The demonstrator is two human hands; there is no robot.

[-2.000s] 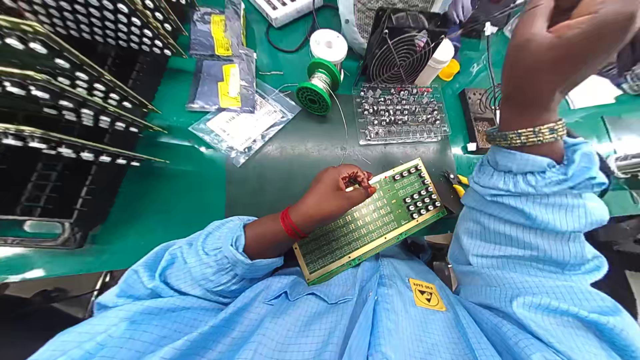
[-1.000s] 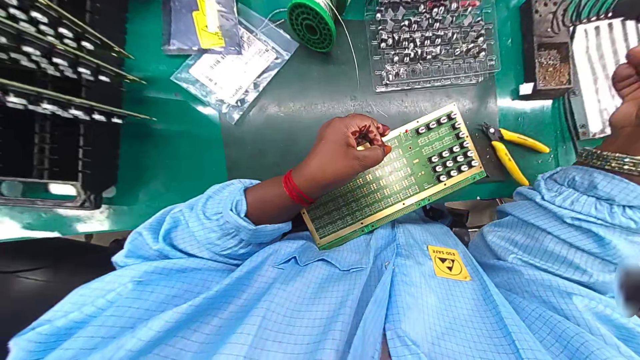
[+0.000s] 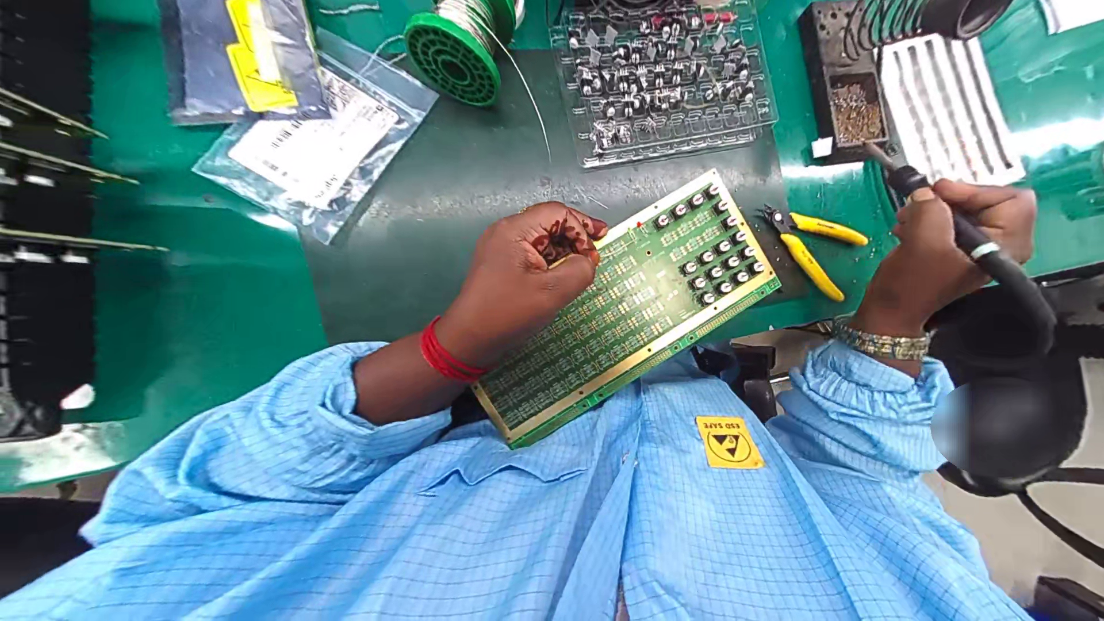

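A green printed circuit board point(image 3: 642, 297) with gold borders lies tilted at the table's front edge, partly against my smock. Several round black-and-white components stand at its right end. My left hand point(image 3: 539, 259) is closed at the board's upper long edge, its fingertips curled inward over small dark things that I cannot make out; whether it grips the board is unclear. My right hand point(image 3: 953, 228) holds a soldering iron point(image 3: 962, 224) by its dark handle, the tip at the small tray of metal bits point(image 3: 856, 108) in the black iron stand point(image 3: 828, 86).
Yellow-handled side cutters point(image 3: 811, 246) lie right of the board. Behind are a clear plastic tray of components point(image 3: 664, 86), a green solder wire spool point(image 3: 453, 60) and plastic bags point(image 3: 319, 147). Edge-on boards point(image 3: 69, 164) stand in a black rack at left. A printed strip sheet point(image 3: 949, 108) lies beside the stand.
My right hand, raised at the upper right two seconds ago, is now lower and holds the soldering iron at the stand. My left hand stays by the board. The view has shifted closer.
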